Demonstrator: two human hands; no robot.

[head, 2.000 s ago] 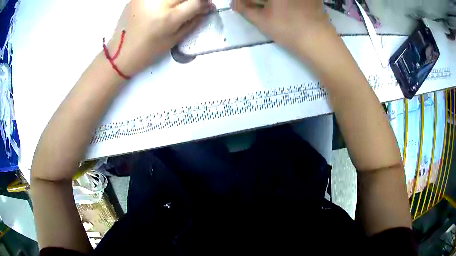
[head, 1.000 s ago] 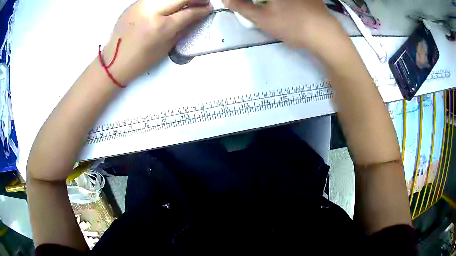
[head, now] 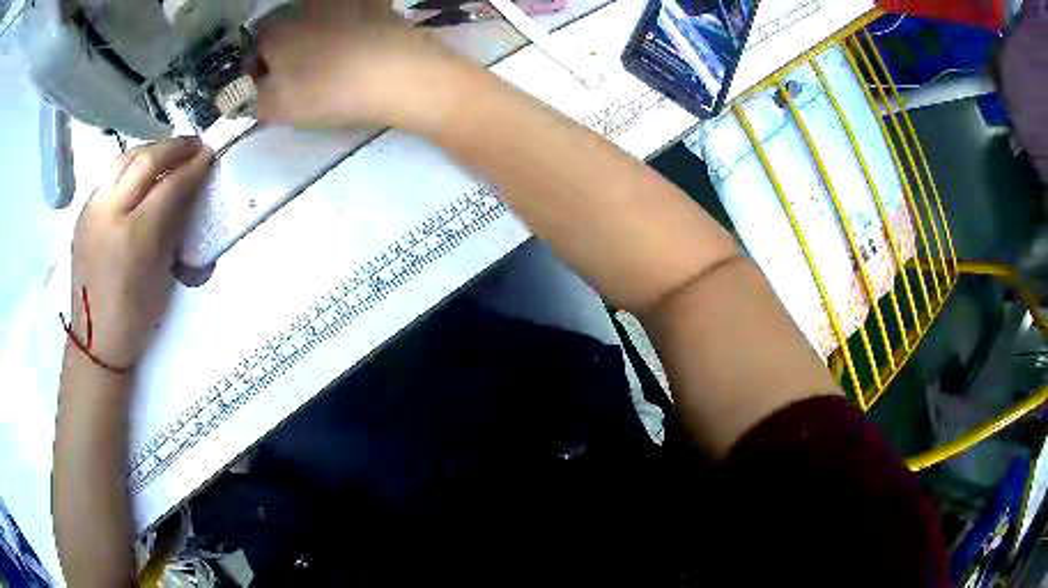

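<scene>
The white sewing machine head (head: pixel 98 69) is at the top left, with blurred metal parts around the needle area (head: pixel 198 92). A small ribbed cream piece (head: pixel 236 98) sits beside them. My left hand (head: pixel 129 224) lies at the left end of the grey-silver machine bed (head: pixel 247 190), its fingertips close together just below the needle area. My right hand (head: pixel 333 71) is right of the needle area, its curled fingers by the ribbed piece. What either hand's fingertips hold is hidden or too blurred to tell.
A black smartphone (head: pixel 693 46) lies near the table's front edge. A white strip (head: pixel 540 40) lies left of it, near pinkish-handled snips (head: pixel 460 14). A printed ruler (head: pixel 333 333) runs along the front edge. A yellow wire basket (head: pixel 891 247) holds a pale blue packet (head: pixel 793 172).
The view has swung to the right, bringing in the machine head and more of the basket. My hands, earlier close together at the top, now show on either side of the needle area.
</scene>
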